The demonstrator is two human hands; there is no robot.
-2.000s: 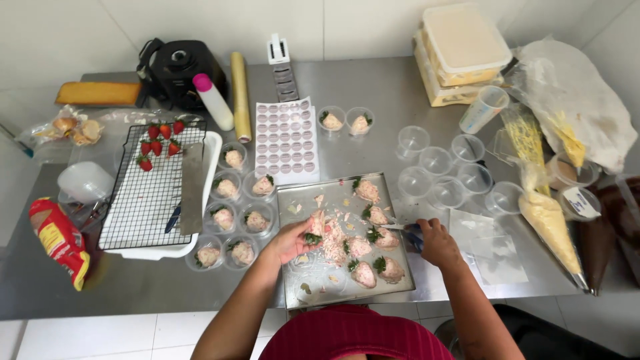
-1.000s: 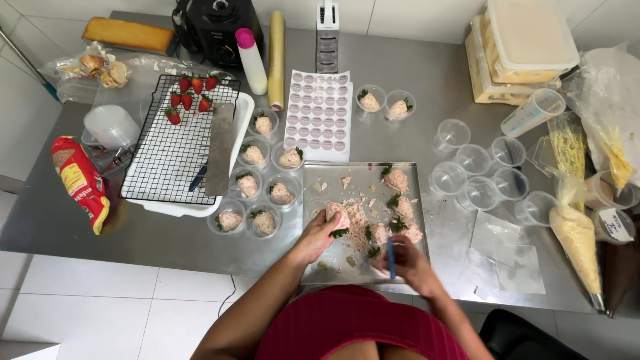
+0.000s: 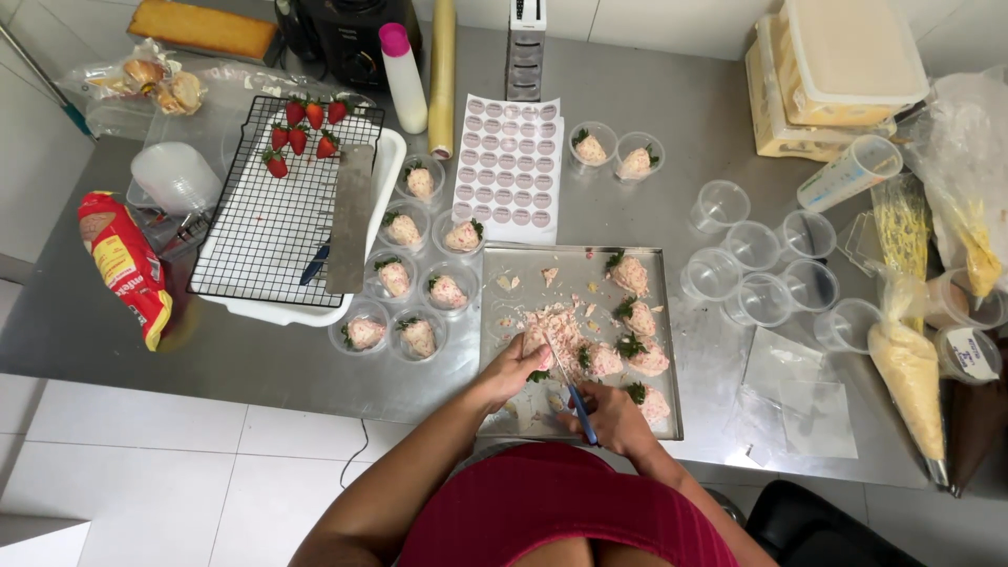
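My left hand (image 3: 508, 374) holds a coated strawberry (image 3: 539, 361), its green leaves toward me, over the near part of a square metal tray (image 3: 673, 346). In my right hand (image 3: 610, 413) is a small blue-handled knife (image 3: 581, 411), its thin blade at the coated strawberry. Pinkish shavings (image 3: 555, 327) lie heaped beyond my hands. Several coated strawberries (image 3: 630, 276) with leaves rest along the tray's right side. To the left, clear plastic cups (image 3: 447, 291) each hold one coated strawberry. Two more filled cups (image 3: 592, 146) stand farther back.
Left is a black wire rack (image 3: 260, 228) on a white tray (image 3: 390, 169), with red strawberries (image 3: 295, 114) and a wide metal blade (image 3: 350, 220). Sticker sheets (image 3: 508, 169) lie behind the metal tray. Plastic cups (image 3: 720, 206), a filled piping bag (image 3: 906, 370) and stacked tubs (image 3: 850, 63) stand right.
My right hand, to the right of the tray two seconds ago, is now beside my left, with the knife at the coated strawberry. The view has shifted.
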